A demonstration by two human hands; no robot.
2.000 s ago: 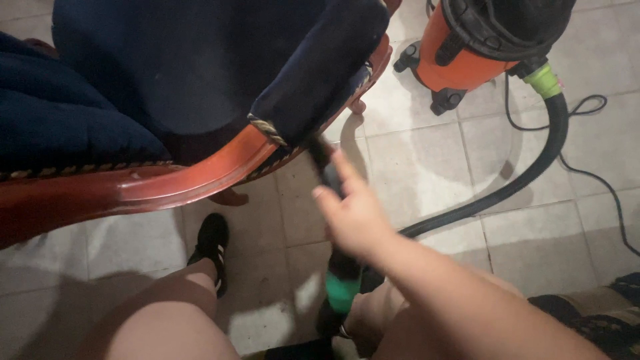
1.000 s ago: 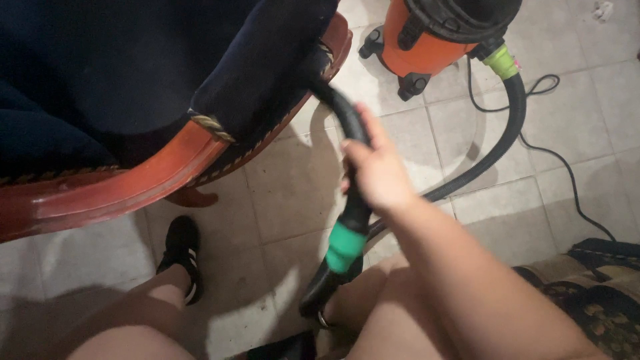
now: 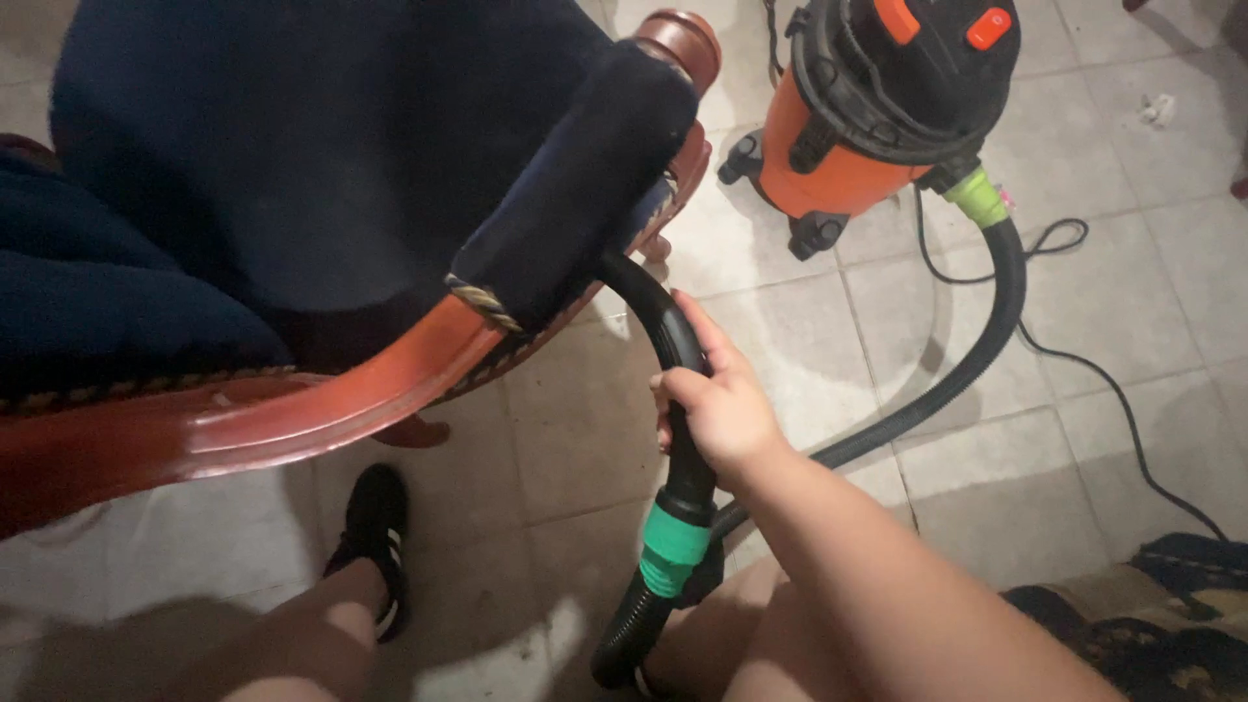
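Observation:
My right hand point(image 3: 721, 405) is closed around the curved black plastic wand point(image 3: 690, 453) of a vacuum cleaner. The wand's far end meets the outer side of the dark blue padded armrest point(image 3: 585, 185) on a carved wooden armchair; its tip is hidden there. A green connector point(image 3: 673, 546) joins the wand to a ribbed black hose point(image 3: 926, 405), which runs to the orange and black shop vacuum point(image 3: 838, 136) at the upper right. My left hand is out of the frame.
The chair's reddish wooden arm point(image 3: 322, 414) crosses the left side. A thin black power cord point(image 3: 1121, 390) loops over the tiled floor point(image 3: 985, 487) at the right. My foot in a black shoe point(image 3: 375, 536) is below the chair. Patterned fabric point(image 3: 1141, 634) lies at the lower right.
The wand's far end stays by the armrest while my right hand keeps its grip. The view has shifted, bringing more of the vacuum's top into sight.

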